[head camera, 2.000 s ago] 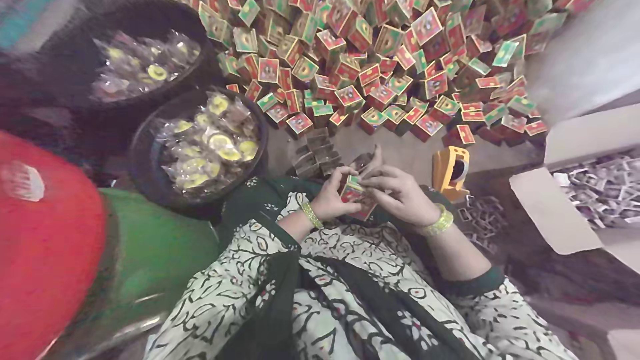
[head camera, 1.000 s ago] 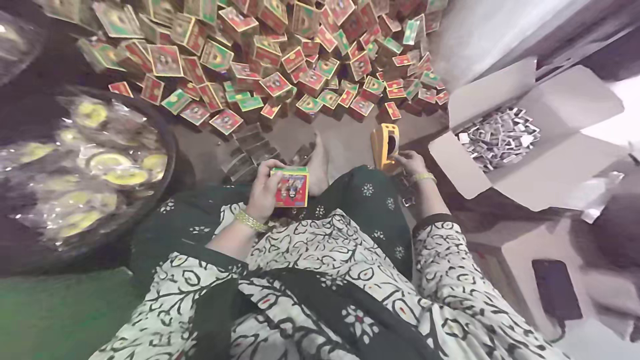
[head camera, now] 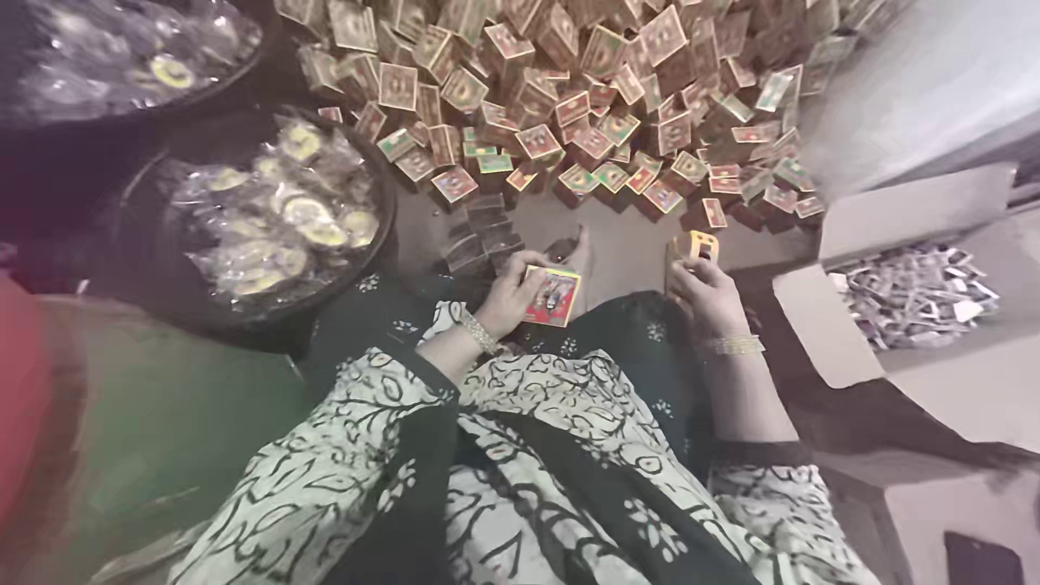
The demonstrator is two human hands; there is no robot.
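My left hand [head camera: 512, 299] holds a small red printed box [head camera: 552, 296] with a yellow edge by its left side, above my lap. My right hand [head camera: 708, 296] is at the near end of a yellow tape dispenser [head camera: 704, 244] on the floor; its fingers are bent over that end, and whether they grip it or a piece of tape cannot be told. Just beyond my left hand, dark small packs [head camera: 485, 236] lie in rows on the floor, beside my bare foot [head camera: 581, 248].
Many red and green small boxes [head camera: 536, 142] are heaped ahead. At left stand two dark round tubs [head camera: 386, 203] with plastic-wrapped yellow items. An open carton [head camera: 829, 325] of small pieces stands at right, with a dark phone-like slab [head camera: 981, 561] below it.
Two seconds ago both my hands were together at the box. My right hand has since moved right to the yellow dispenser, while my left hand keeps the box. The view has shifted.
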